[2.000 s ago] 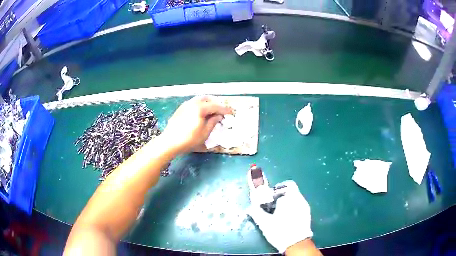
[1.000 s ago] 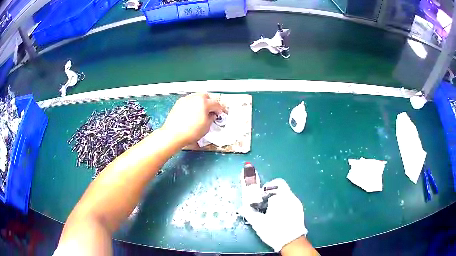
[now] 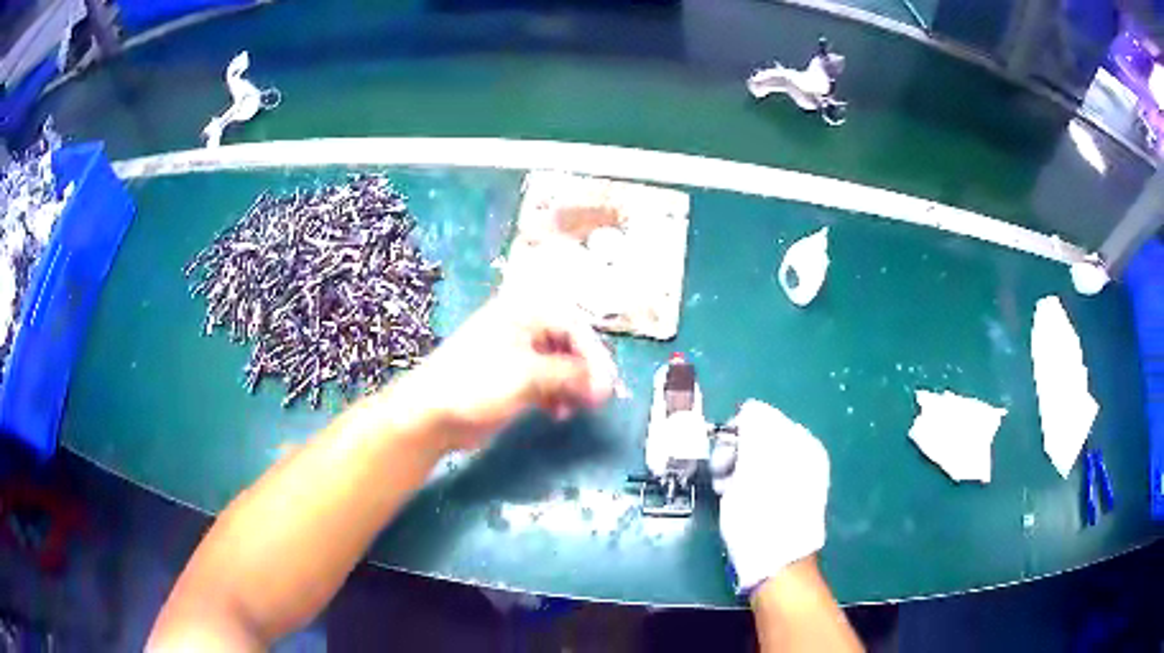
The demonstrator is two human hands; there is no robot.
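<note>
A white-and-metal workpiece (image 3: 680,427) with a red spot at its far end lies in front of my right hand. My right hand (image 3: 772,491), in a white glove, holds it at its right side. My bare left hand (image 3: 549,364) is in the air between the grease board and the workpiece, its fingers bent together and blurred; I cannot tell whether a small part is between them. The grease board (image 3: 651,268) has white on top and a brownish patch. A pile of small dark and silver pins (image 3: 319,287) lies left of the board.
A white teardrop-shaped bottle (image 3: 804,265) stands right of the board. Two white scraps (image 3: 957,435) and blue-handled pliers (image 3: 1099,486) lie at the right. A pale rail (image 3: 766,174) borders the green belt (image 3: 574,89), which carries two workpieces (image 3: 804,83). A blue bin (image 3: 64,306) stands left.
My left hand has left the board and moved toward the workpiece. My right hand has turned the workpiece more upright, showing its metal legs. The view has shifted, and the belt workpieces appear further right.
</note>
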